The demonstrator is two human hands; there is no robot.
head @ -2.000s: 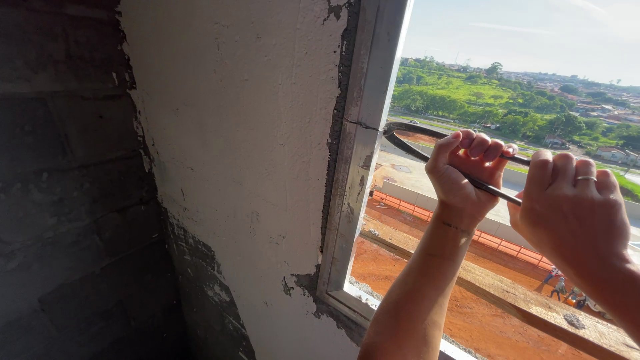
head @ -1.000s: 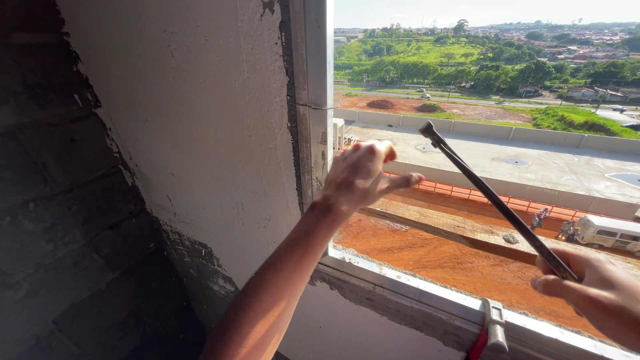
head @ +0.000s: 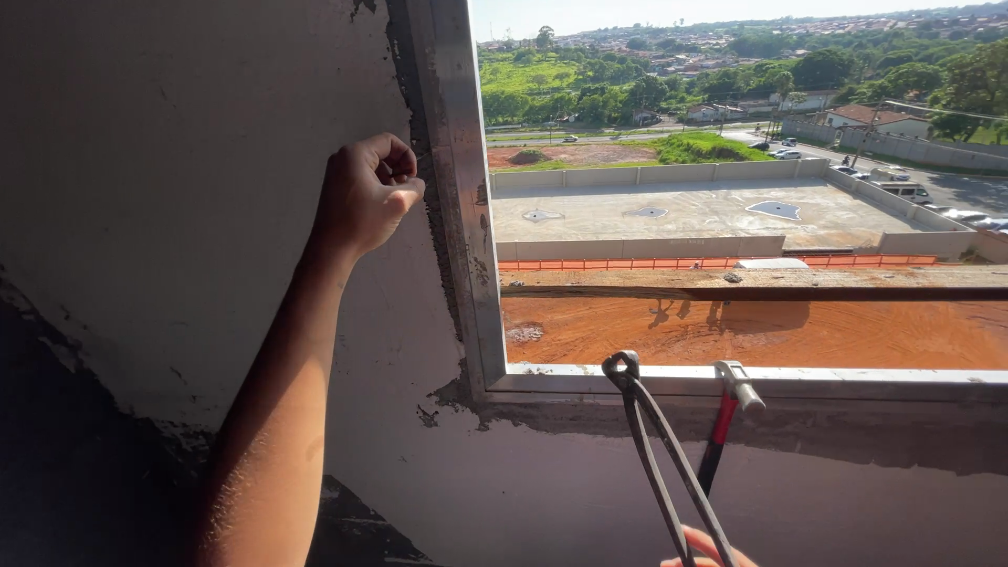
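My left hand [head: 372, 185] is raised beside the left upright of a metal window frame [head: 465, 189], its thumb and fingertips pinched near the rough mortar joint [head: 429, 197]. A thin wire seems to run from the fingertips, but it is too fine to be sure. At the bottom edge, my right hand [head: 701, 547] grips the long handles of dark metal end-cutting nippers [head: 665, 449]; their jaws point up in front of the sill. A hammer [head: 736, 386] with a red and black handle hangs by its head from the sill, right of the nippers.
The white plastered wall [head: 378, 394] has a ragged edge at lower left. Outside the opening runs a wooden plank [head: 850, 279], with orange netting [head: 709, 262], red soil and a walled concrete yard [head: 693, 213] far below.
Two seconds ago both hands were at the nippers, by the frame. My left hand has let go and moved to the joint; my right hand has lowered the nippers. The view has swung right.
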